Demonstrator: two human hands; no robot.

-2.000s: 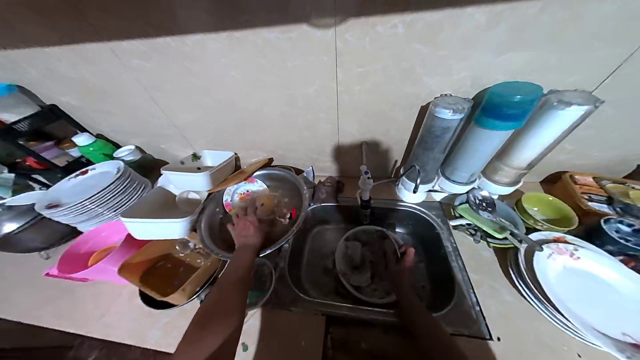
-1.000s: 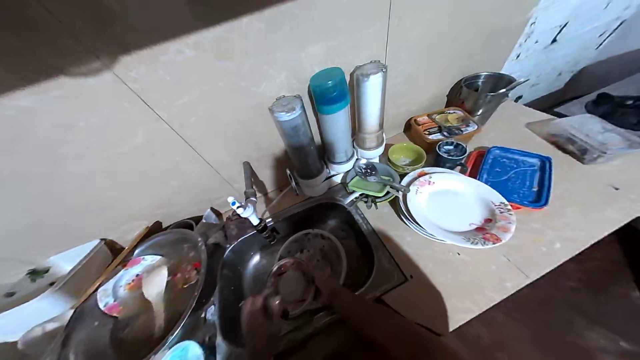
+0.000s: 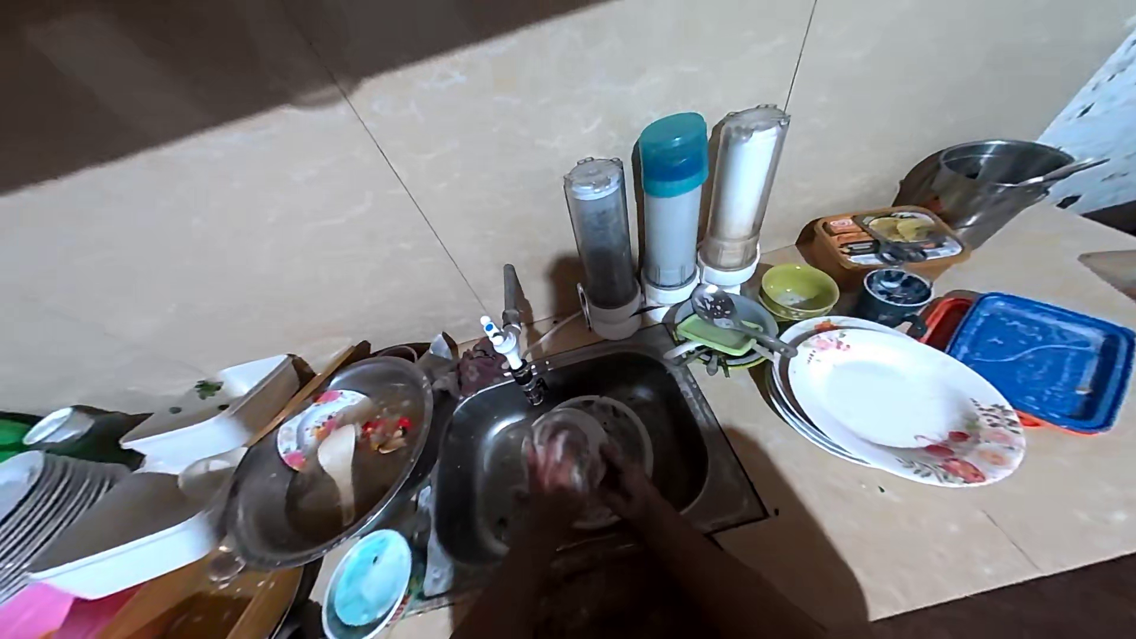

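Note:
Both hands are low inside the steel sink, over a round, pale bowl or basin. A clear, rounded dish, perhaps a bowl, is held between them, blurred by motion. My left hand is at its left and underside, with the fingers hard to make out. My right hand grips the dish's right side. Behind them stands a white-and-black faucet. Left of the sink, a large metal basin holds murky water, a flowered plate, a pale rice paddle and food scraps.
On the right are stacked flowered plates, green bowls, a slotted spoon and a blue lid or tray. Water filter housings line the wall. White containers and a cyan bowl lie left.
My left hand, in the metal basin two seconds ago, is now in the sink beside my right hand, on the clear dish. The view has swung right.

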